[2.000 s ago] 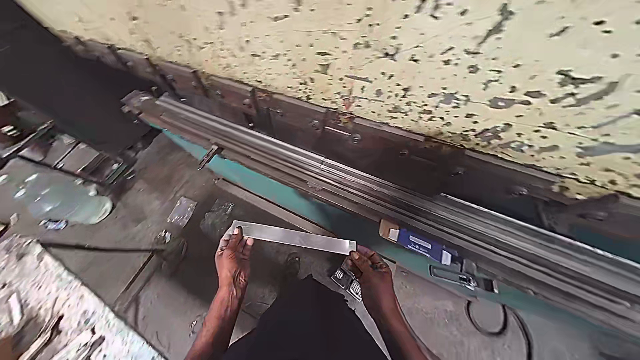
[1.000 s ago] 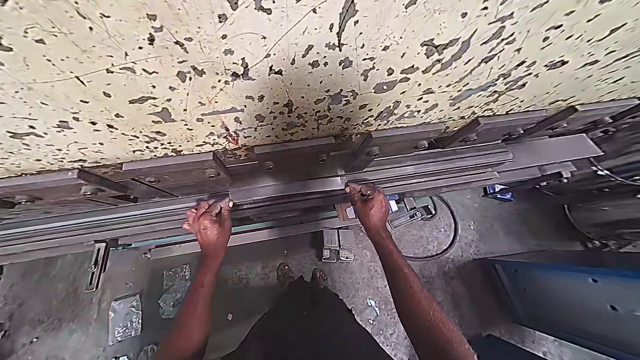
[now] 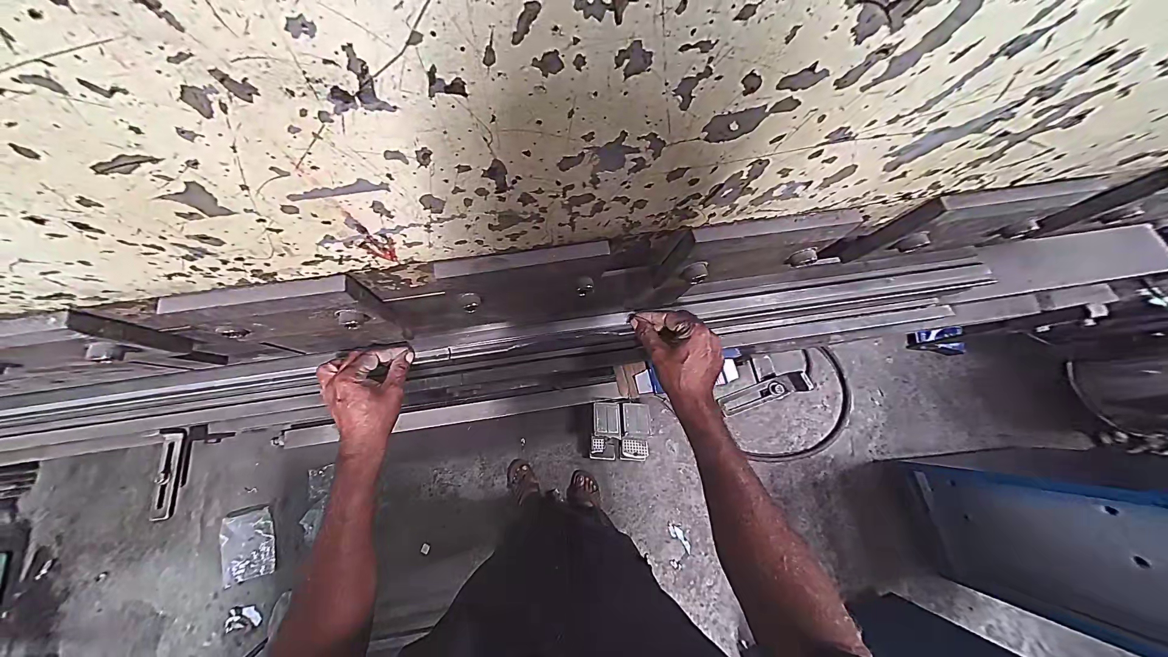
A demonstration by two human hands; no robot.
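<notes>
My left hand point(image 3: 365, 388) pinches the left end of a thin metal strip point(image 3: 520, 339) between thumb and fingers. My right hand point(image 3: 680, 351) pinches its right end. The strip lies level between the hands, against the long steel rails of what looks like a press brake bed point(image 3: 839, 297). Its far edge is hard to tell from the dark metal behind it. Above the rails runs a row of bolted steel clamp plates point(image 3: 520, 265), below a worn cream-painted machine panel point(image 3: 566, 119).
Two pedals or grated blocks point(image 3: 620, 429) stand on the floor near my feet. A black cable point(image 3: 844, 401) curls at the right, with a blue metal cabinet or frame point(image 3: 1049, 538) beyond. A clear plastic bag point(image 3: 247, 546) lies lower left. A slotted bracket point(image 3: 167, 476) hangs from the bed.
Two seconds ago both hands held the strip in front of the bed; it has moved in among the clamps and rails. The view has swung and come closer to the machine.
</notes>
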